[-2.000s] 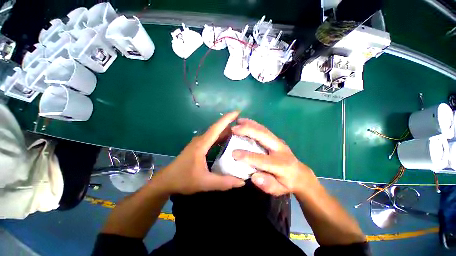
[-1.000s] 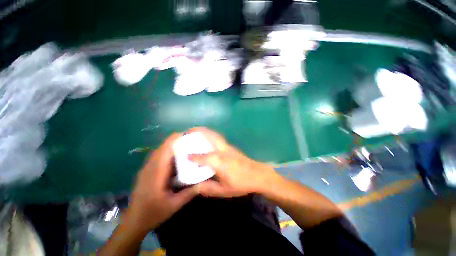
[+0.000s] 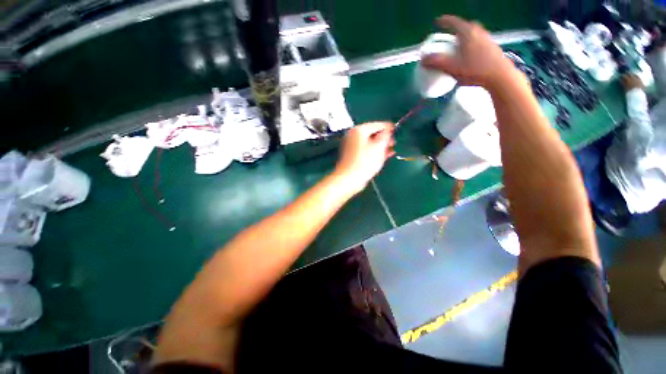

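My right hand (image 3: 471, 58) is shut on a white motor housing (image 3: 438, 77) at the back right of the green bench, next to two more white housings (image 3: 471, 150). My left hand (image 3: 365, 155) is in front of the grey-white box, with its fingers pinched on thin lead wires (image 3: 409, 115) that run towards the held housing. Orange and brown wires (image 3: 458, 191) hang from the standing housings over the bench's near edge. What is inside the held housing is hidden.
White inner covers (image 3: 212, 142) with red wires sit left of the grey-white box fixture (image 3: 314, 91). More housings (image 3: 55, 181) stand at the far left. Black cords (image 3: 559, 80) lie at the right, near another person's arm (image 3: 637, 109). A metal stool (image 3: 502, 219) stands below the bench edge.
The view has turned right. My hands have parted: the right has carried the white housing to the back right beside the others, and the left now pinches its wires.
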